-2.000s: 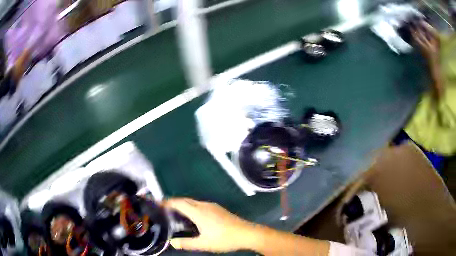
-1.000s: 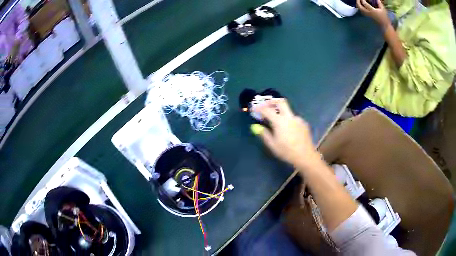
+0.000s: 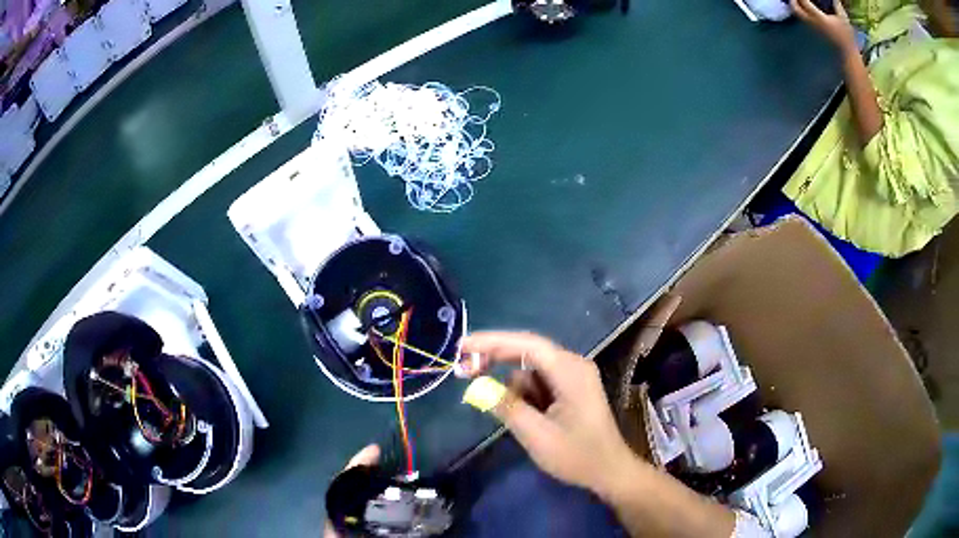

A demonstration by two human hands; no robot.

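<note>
A black round camera base housing lies open side up, with a white motor and coloured wires inside. My right hand, yellow cover on the thumb, pinches a small white plug on thin wires at the housing's right rim. My left hand shows only partly at the bottom edge, holding a black camera head with its silvery board facing up. A red-yellow wire runs from the housing to the board's edge; whether it is plugged in I cannot tell.
A white bracket adjoins the housing. Tangled white string lies behind it. More black units with wires stand at left. A cardboard box at right holds white-and-black units. A person in yellow-green sits at the upper right.
The black camera head has moved from the bench beyond the housing to my left hand at the bottom. My right hand has moved down and left to the wires.
</note>
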